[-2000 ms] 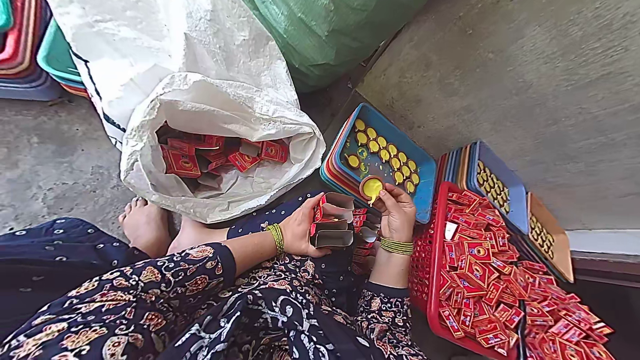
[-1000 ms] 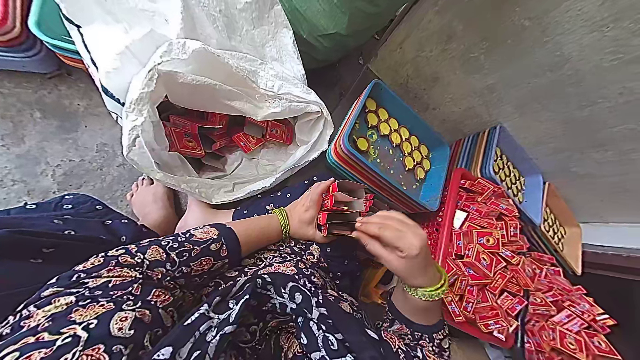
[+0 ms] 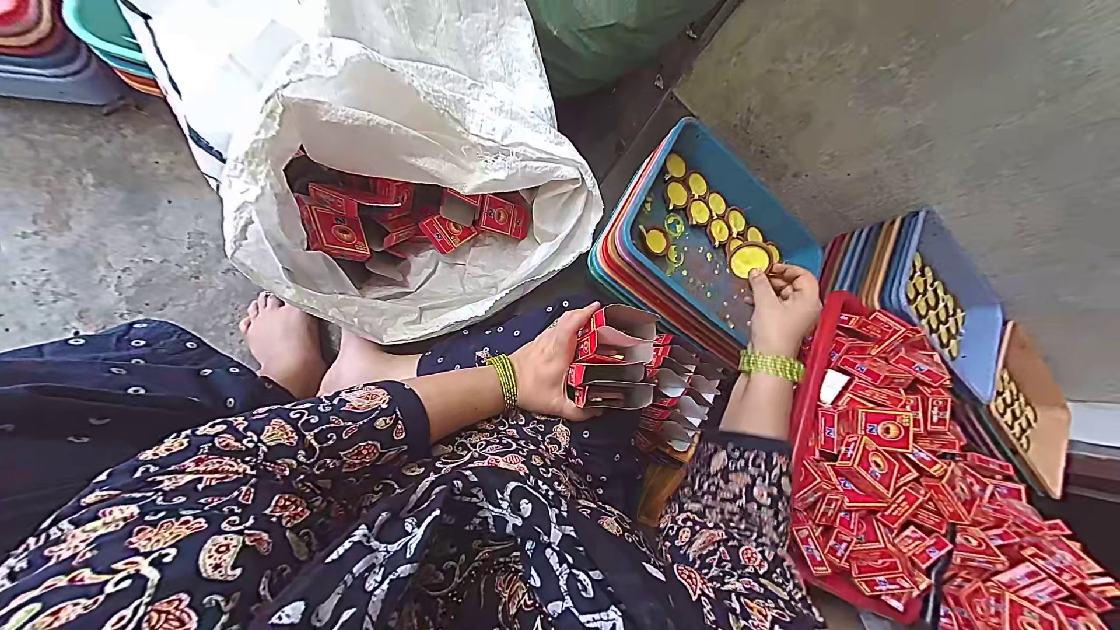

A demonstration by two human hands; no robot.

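Observation:
My left hand grips a few small red cardboard boxes, their ends open toward the right. More such boxes with open ends stand just beyond them, over my lap. Over the blue plastic tray, my right hand pinches a round yellow-topped piece between thumb and fingers. Several similar yellow pieces lie in rows in that tray, with small yellow-green crumbs near them. The tray is the uppermost of a stack of coloured trays.
A white woven sack holding red boxes lies beyond my feet. On the right, a red plastic basket is heaped with red boxes. Behind it are a blue-grey tray and an orange-brown tray with round pieces. A green sack stands at the top.
My right hand has moved from beside the boxes in my left hand up to the blue tray and now holds a yellow piece. My left hand still holds the boxes.

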